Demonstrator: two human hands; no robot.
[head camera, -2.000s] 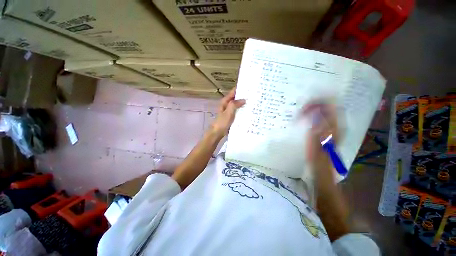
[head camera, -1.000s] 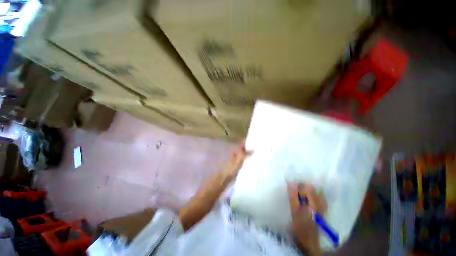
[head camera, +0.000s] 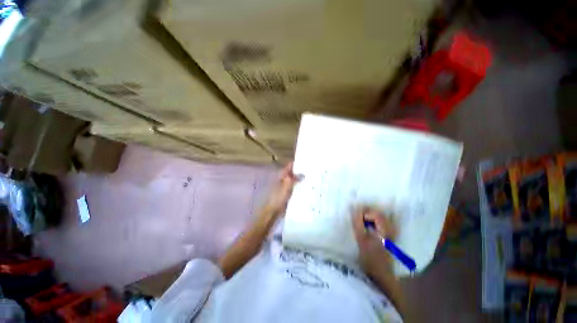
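An open notebook (head camera: 354, 158) with white pages lies in front of my chest, tilted, with blurred handwriting on it. My left hand (head camera: 290, 180) holds its left edge; most of the fingers are hidden under the book. My right hand (head camera: 373, 228) rests on the lower middle of the page and holds a blue pen (head camera: 398, 253). The pen's blue end points down to the right. Its tip is hidden by the hand or blurred.
Large brown cartons (head camera: 297, 57) are stacked just beyond the notebook. A red stool (head camera: 446, 79) stands at the upper right. Orange and black boxes (head camera: 534, 202) are at the right. More red stools (head camera: 95, 307) and an open brown carton (head camera: 161, 281) are at the lower left.
The view has shifted, with the cartons showing larger and the notebook lower than at first. My right hand has moved to a lower part of the page, pen still in it. My left hand keeps its hold.
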